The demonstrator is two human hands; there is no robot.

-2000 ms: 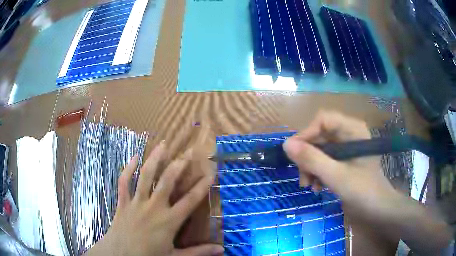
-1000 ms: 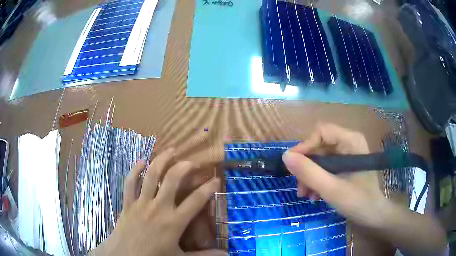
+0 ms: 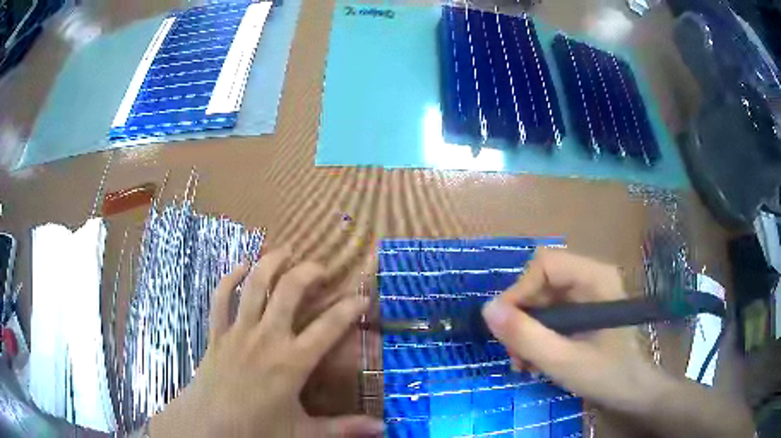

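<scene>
A blue solar panel (image 3: 479, 402) with silver lines lies in front of me, its lower part cut off by the frame edge. My right hand (image 3: 565, 325) holds a black soldering iron (image 3: 599, 315) over the panel, its thin tip pointing left at the panel's left edge. Thin ribbon (image 3: 370, 381) runs along that edge. My left hand (image 3: 283, 342) rests spread on the left, fingertips near the panel's left edge and the silver strips; its thumb touches or nearly touches the panel. Whether the iron's tip touches the ribbon is unclear.
Long silver ribbons (image 3: 163, 316) and white strips (image 3: 68, 316) lie left, below a brown-red piece (image 3: 128, 198). A finished panel stack (image 3: 188, 68) sits upper left. Navy cell stacks (image 3: 497, 77) lie on a green-blue sheet (image 3: 377, 94). Short ribbons (image 3: 666, 257) and a grey round device (image 3: 728, 162) are right.
My right hand and the soldering iron have moved down along the panel's left edge. The left hand keeps nearly the same spread pose.
</scene>
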